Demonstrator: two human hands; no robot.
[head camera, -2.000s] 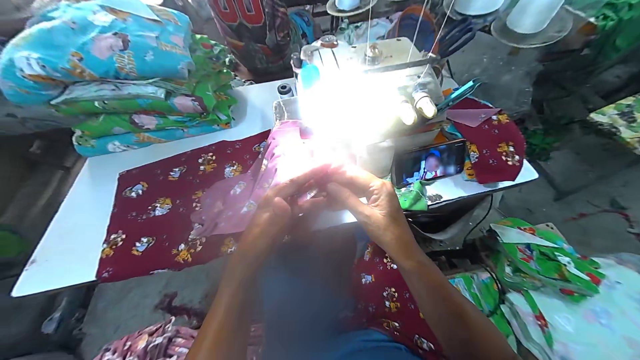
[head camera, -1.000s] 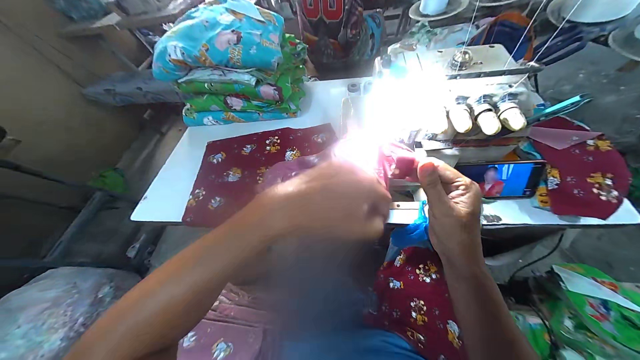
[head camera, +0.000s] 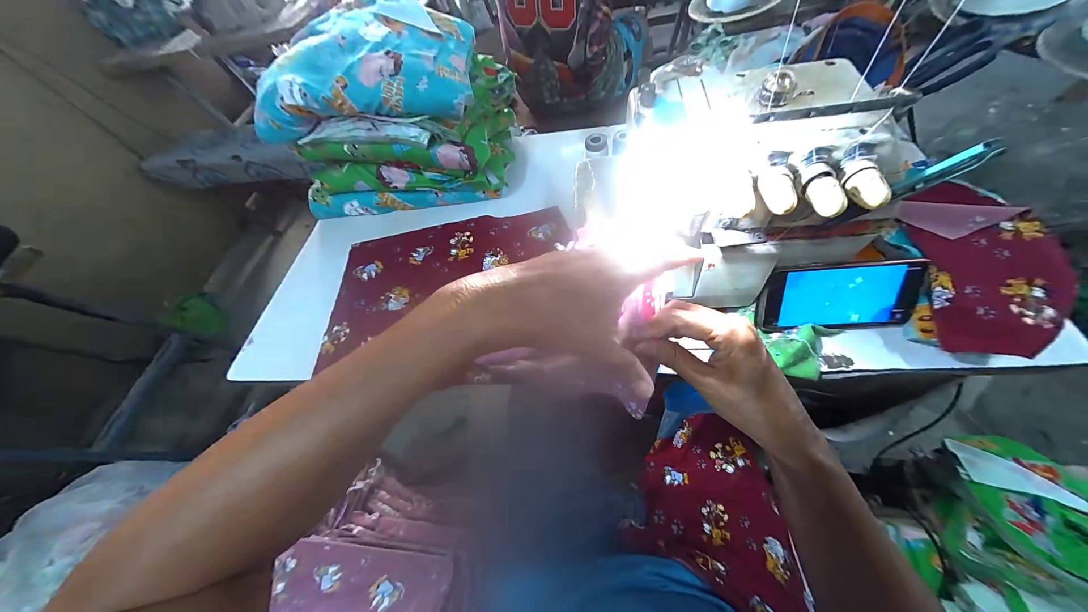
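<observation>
A sewing machine, probably an overlock type, stands on the white table, its lamp glare hiding the needle area. My left hand lies over the cloth just left of the presser area, fingers spread toward the glare; whether it pinches cloth is unclear. The fingertips of my right hand pinch the edge of the pinkish cloth at the front of the machine. Maroon printed fabric lies flat on the table to the left. More maroon printed fabric hangs over my lap.
Folded blue and green printed fabrics are stacked at the back left. A phone with its screen lit leans right of the machine, near a maroon cut piece and thread cones. Pink folded pieces lie below the table.
My right hand has moved from beside the cloth edge to pinch it lower down. My left hand, blurred over the cloth before, is now spread out. The view turned left after the oldest frame.
</observation>
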